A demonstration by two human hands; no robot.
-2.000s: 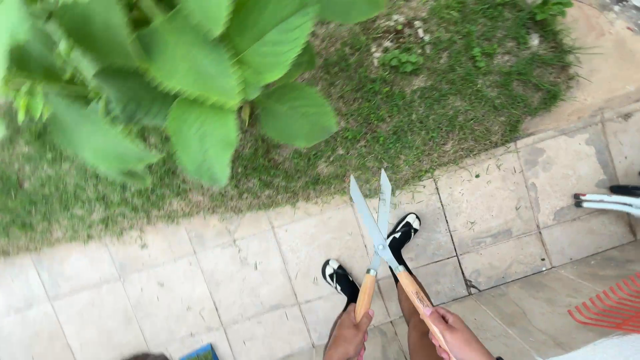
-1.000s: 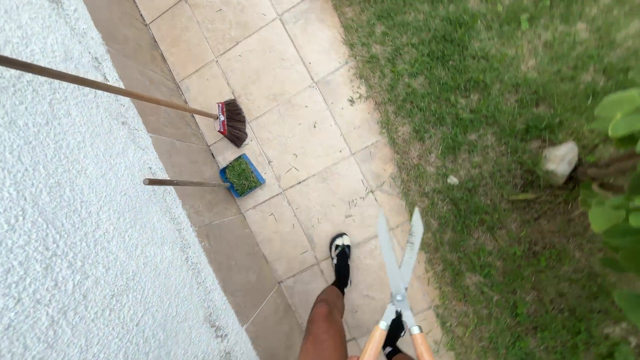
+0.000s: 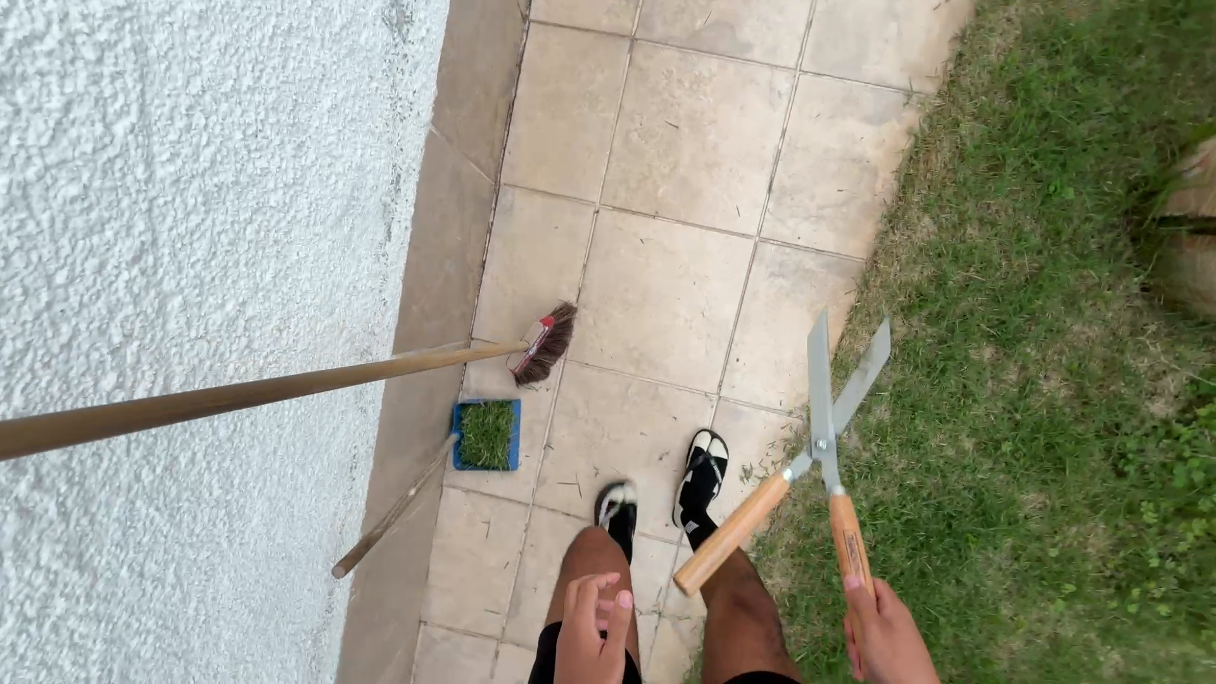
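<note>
Hedge shears (image 3: 823, 445) with wooden handles hang over the border of tile and lawn, their blades spread apart. My right hand (image 3: 885, 635) grips the right handle near its end. The left handle is free and points down and left. My left hand (image 3: 595, 629) is empty, fingers loosely curled and apart, over my thigh, left of the free handle's end. A broom (image 3: 543, 347) with dark bristles leans on the wall by its long wooden handle. Just below it, a blue dustpan (image 3: 517, 435) with a wooden handle holds a heap of cut grass.
A rough white wall (image 3: 218, 190) with a tile skirting runs along the left. The tiled path (image 3: 679, 285) has scattered grass clippings. Lawn (image 3: 1007, 475) borders it on the right, with a log or stone (image 3: 1199, 228) at the far edge. My feet stand on the path.
My left hand has let go of the shears' left handle, which it held two seconds ago. The view has swung from the lawn and plant toward the wall, broom and dustpan.
</note>
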